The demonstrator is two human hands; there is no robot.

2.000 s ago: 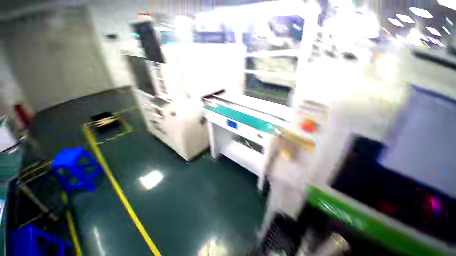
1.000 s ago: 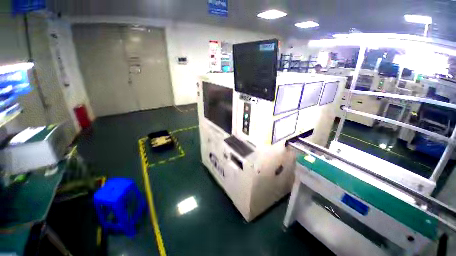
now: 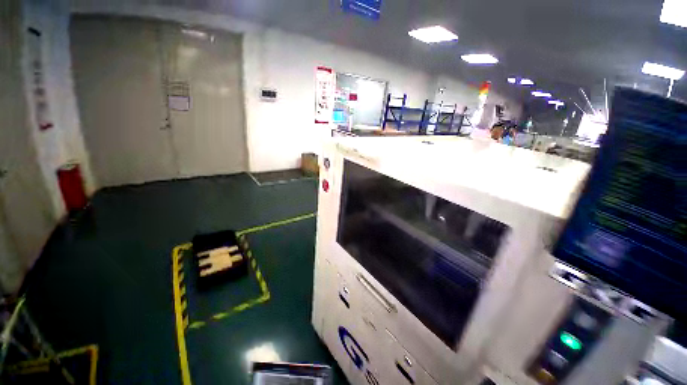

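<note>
No hand shows in the picture. Nearest in front of me is a large white machine with a dark window in its front and a large blue letter low on its side. A dark monitor stands at the right, tilted in view. Below it is a small panel with a lit green button. At the bottom edge a flat pale thing with a dark frame is cut off; I cannot tell what it is.
A dark pallet-like object with pale pieces lies inside yellow floor lines. Grey double doors are at the back left, with a red box by the wall. Blue shelves and a carton stand farther back.
The view has moved closer to the white machine and its monitor. The green-topped conveyor and the blue stool have left the picture. The flat framed thing has appeared at the bottom edge.
</note>
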